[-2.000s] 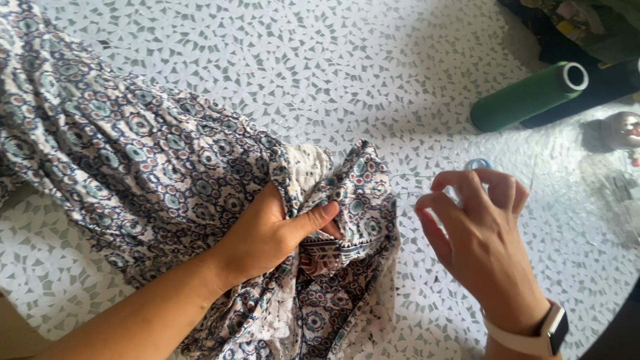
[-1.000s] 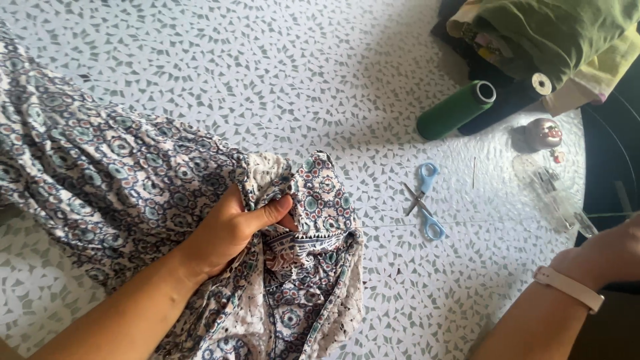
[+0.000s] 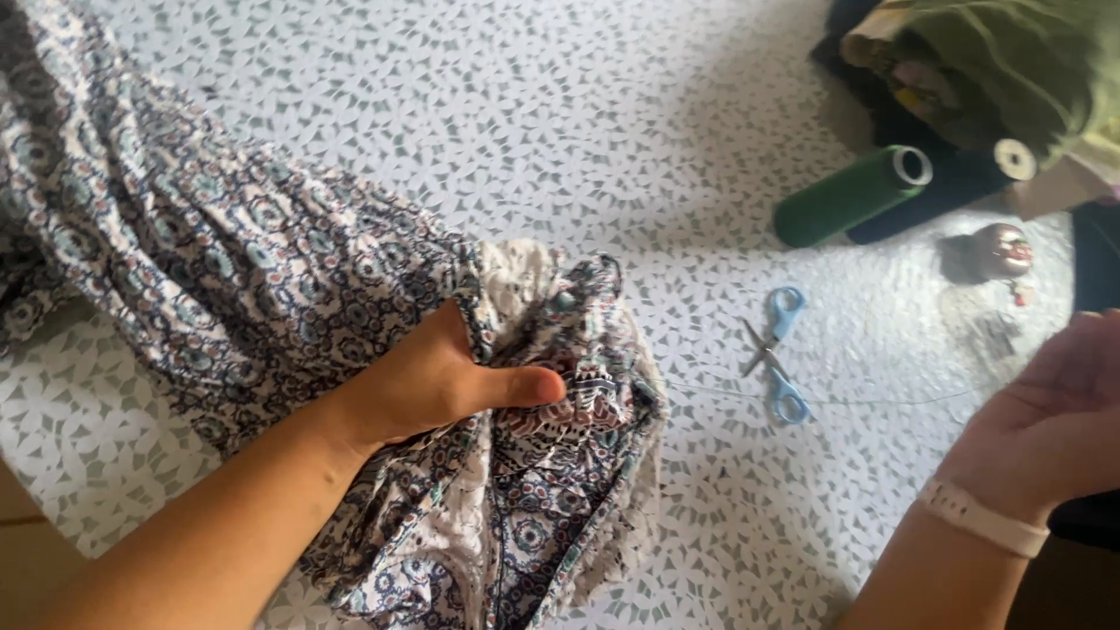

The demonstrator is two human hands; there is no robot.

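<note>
My left hand (image 3: 437,385) grips a floral-patterned cloth garment (image 3: 332,289) with lace-like trim near its gathered end, the thumb lying on top of the fabric. A thin thread (image 3: 840,402) runs from the garment's right side across to my right hand (image 3: 1050,411), at the right edge of the view. The fingers of that hand are partly cut off, so what they pinch cannot be made out. Between garment and right hand lie small scissors (image 3: 768,350) with light blue handles, blades apart, beneath or beside the thread.
A green thread spool (image 3: 844,197) and a dark blue spool (image 3: 936,192) lie at the upper right, by a heap of green cloth (image 3: 1006,70). A small round shiny object (image 3: 1002,251) and a clear plastic item (image 3: 984,328) are near the table's right edge. A patterned white tablecloth (image 3: 542,122) covers the table.
My right hand has moved away to the right from beside the garment, and the scissors are now uncovered. The left hand keeps its hold on the cloth. The view has shifted.
</note>
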